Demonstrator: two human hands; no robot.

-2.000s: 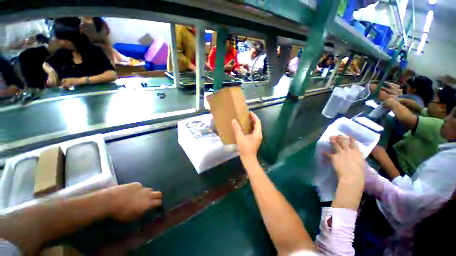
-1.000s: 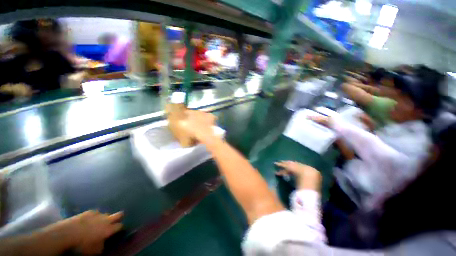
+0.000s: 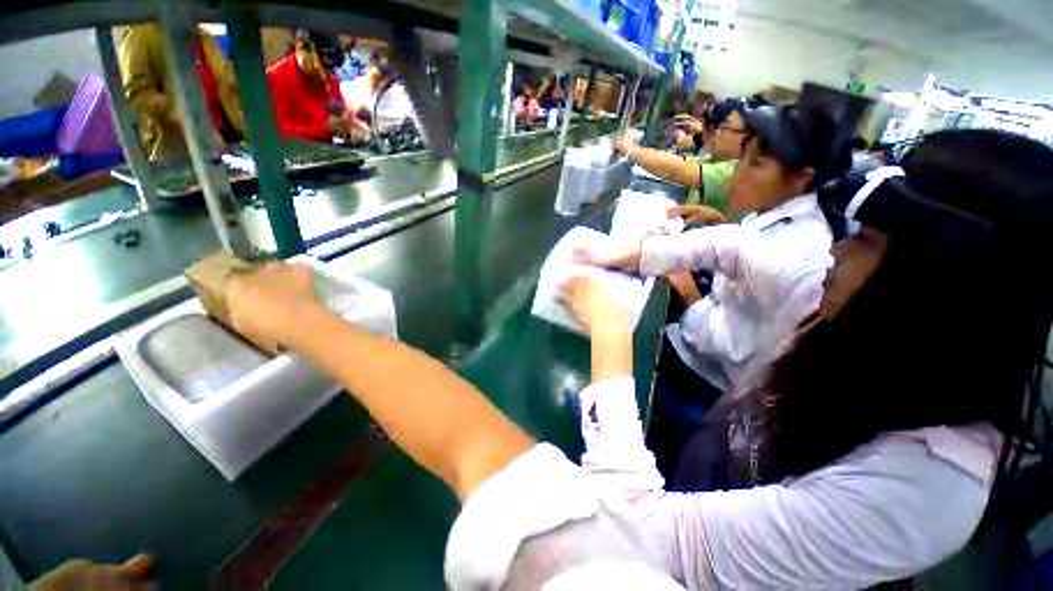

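My right hand (image 3: 271, 305) is closed over a small brown carton (image 3: 214, 283) at the middle slot of a white foam tray (image 3: 237, 433). The carton is tilted, with its far end standing above the tray; my hand hides its near part. A grey-white bagged product (image 3: 202, 352) lies in the tray's left hollow. The right hollow is partly behind my hand and forearm. The tray rests on the dark conveyor belt (image 3: 58, 473). My left hand (image 3: 92, 575) is at the bottom left, mostly cut off by the picture's edge; its grip cannot be seen.
A green post (image 3: 473, 219) stands beyond the tray. A neighbour at right has both hands on another white foam tray (image 3: 560, 283) by the green bench edge. More workers sit farther along the line. A worn reddish-brown rail (image 3: 300, 514) runs along the belt.
The view has swung right. My right hand has brought the carton down from above the tray to its middle slot. The neighbour's hand has returned to the other foam tray. The carton-filled tray at left has left view.
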